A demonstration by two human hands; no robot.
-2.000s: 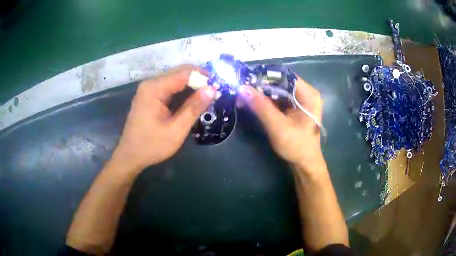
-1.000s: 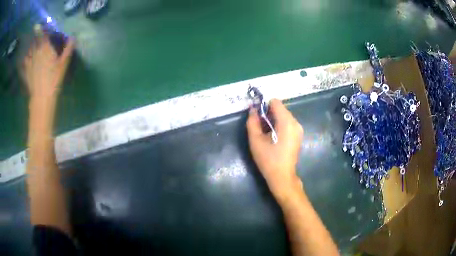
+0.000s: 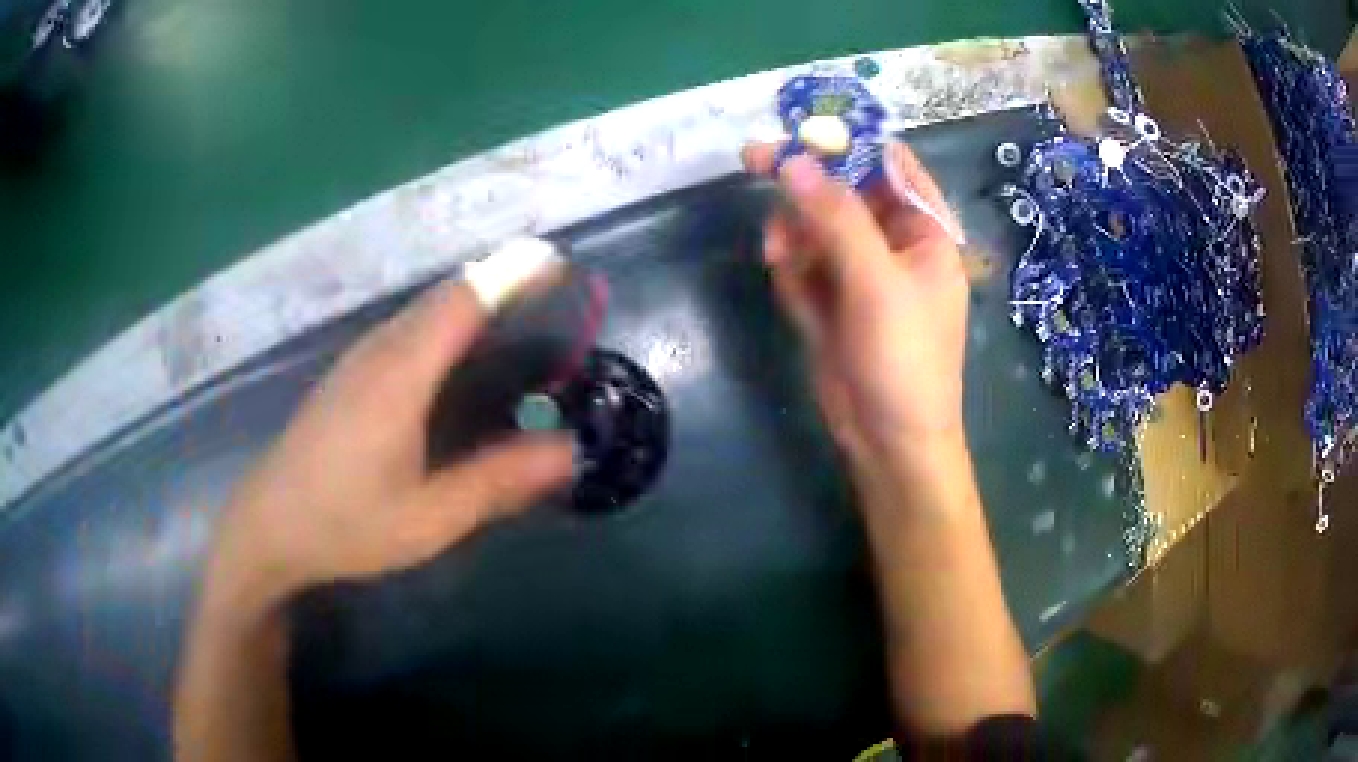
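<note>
My right hand (image 3: 879, 298) holds a blue ring-shaped LED circuit board (image 3: 837, 112) between thumb and fingers, over the white edge strip. A white wire (image 3: 926, 206) hangs beside the fingers. My left hand (image 3: 395, 447) is blurred, with a white finger cot (image 3: 511, 273) on one fingertip. Its thumb tip is at the left rim of a black round housing (image 3: 626, 435) at the dark worktop. A blurred dark round shape with a reddish edge (image 3: 596, 313) lies by the cot finger. The blur hides whether this hand grips either one.
A pile of blue wired boards (image 3: 1139, 268) lies on brown cardboard (image 3: 1214, 462) at the right, with more boards (image 3: 1318, 223) beyond. The scuffed white edge strip (image 3: 298, 268) separates the worktop (image 3: 715, 596) from the green belt (image 3: 447, 75). Dark items (image 3: 67, 23) show at the upper left.
My left hand has come back from the belt to the worktop, where the black housing now shows. My right hand has lifted its board, turning its blue face into view. The lit glare is gone.
</note>
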